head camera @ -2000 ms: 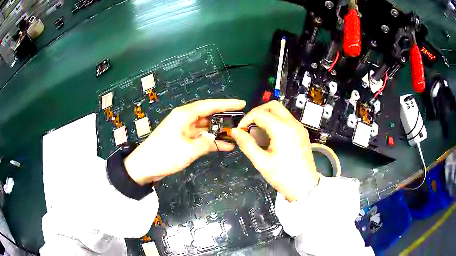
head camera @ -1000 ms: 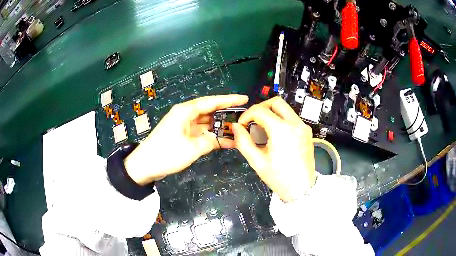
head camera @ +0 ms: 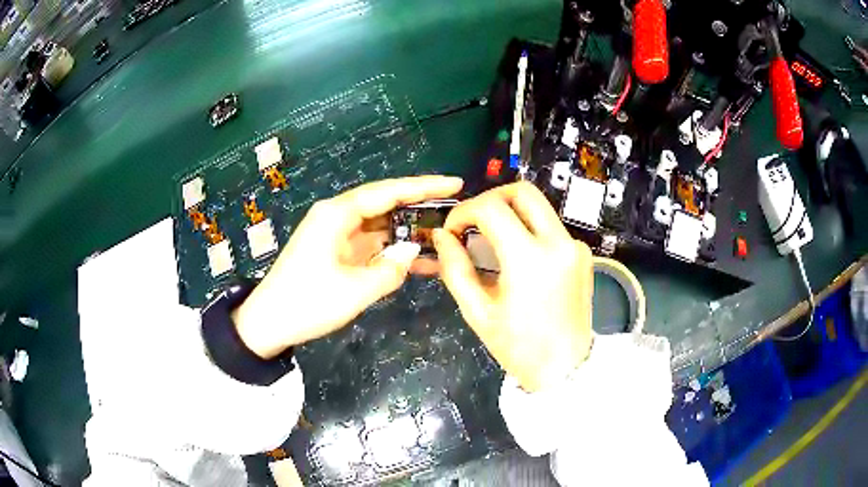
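A small black device housing (head camera: 407, 224) is held at the centre, over the blister tray. My left hand (head camera: 328, 262) grips it by its edges between thumb and fingers. My right hand (head camera: 523, 276) has its thumb and index fingertips on the right part of the housing, where a bit of orange flex cable shows. A pale square, apparently a display module (head camera: 483, 252), shows partly beneath my right fingers. The fingertips hide the exact contact. The blister tray (head camera: 343, 133) holds several display modules with orange tails (head camera: 260, 240).
At right stands the black two-station fixture (head camera: 609, 86) with raised red clamp handles (head camera: 651, 43) and units in both nests. A pen-like tool (head camera: 520, 109) lies on its left. Tape roll (head camera: 628, 290), power strip (head camera: 785, 204), white sheet (head camera: 128, 314), and another small black unit (head camera: 224, 109) lie around.
Both hands stay on the housing with small finger shifts. Less orange cable shows at the right fingertips. The bench and fixture have shifted slightly left in the view.
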